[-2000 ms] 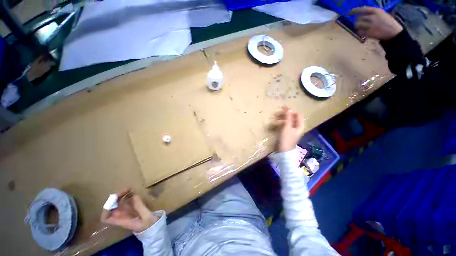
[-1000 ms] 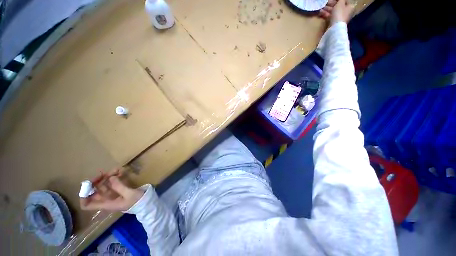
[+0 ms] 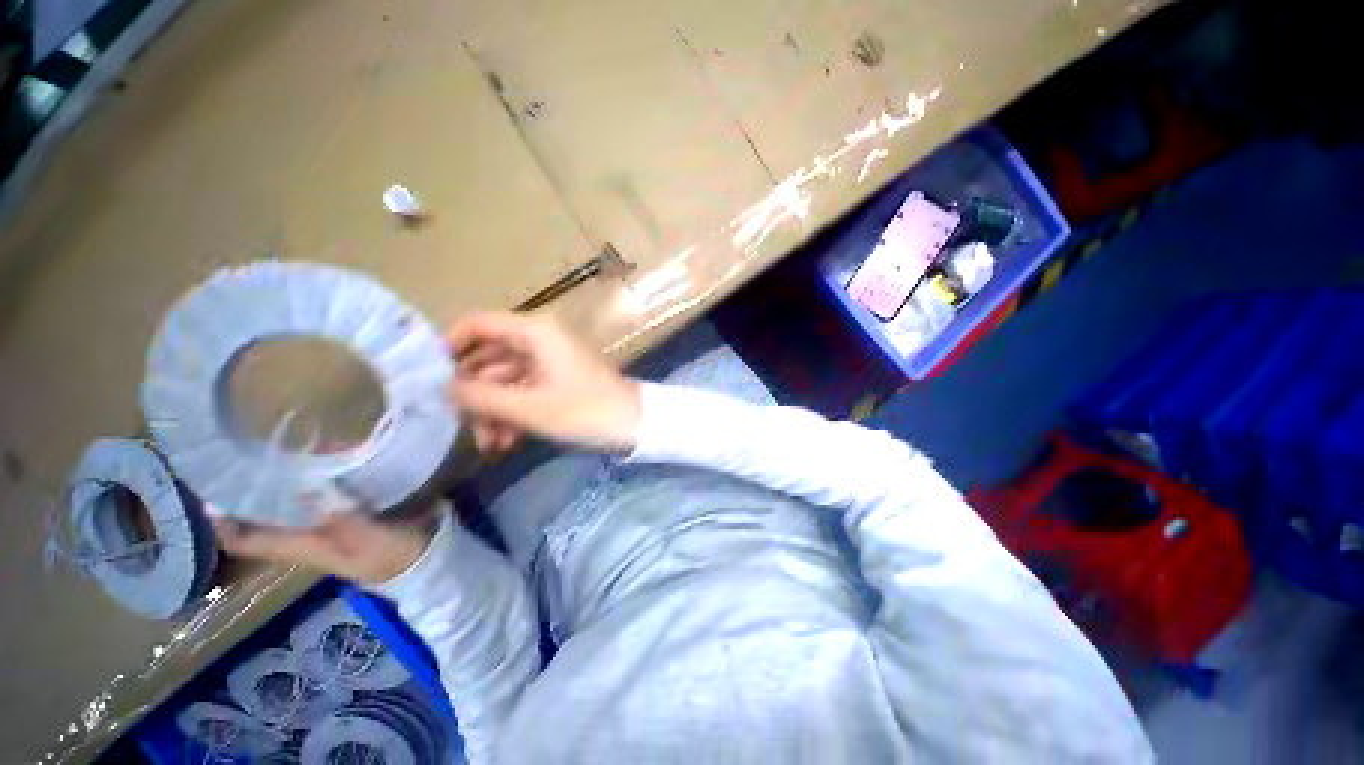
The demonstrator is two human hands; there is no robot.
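A white-grey wrapped coil (image 3: pixel 412 351) is held up over the cardboard-covered bench. My right hand (image 3: pixel 531 381) grips its right rim, fingers bent around the edge. My left hand (image 3: pixel 337 541) is at its lower rim, partly hidden behind the coil; the white wad on its fingertip is hidden or too blurred to tell. Thin lead wires (image 3: pixel 307 437) show at the coil's inner lower edge. A coil stack (image 3: pixel 177 538) lies on the bench to the left, close to my left hand. A small white cap (image 3: pixel 400 200) lies on the cardboard pad.
A blue bin (image 3: pixel 404 646) with several coils is below the bench edge at lower left. A blue-purple small bin (image 3: pixel 937 363) with a pink-screened phone (image 3: pixel 904 256) is under the bench at right. A red stool (image 3: pixel 1114 546) and stacked blue crates (image 3: pixel 1234 411) stand at right.
My right hand has come from the far upper right back to the left with a coil. My left hand has moved slightly up and now touches it. The bottle has left the view.
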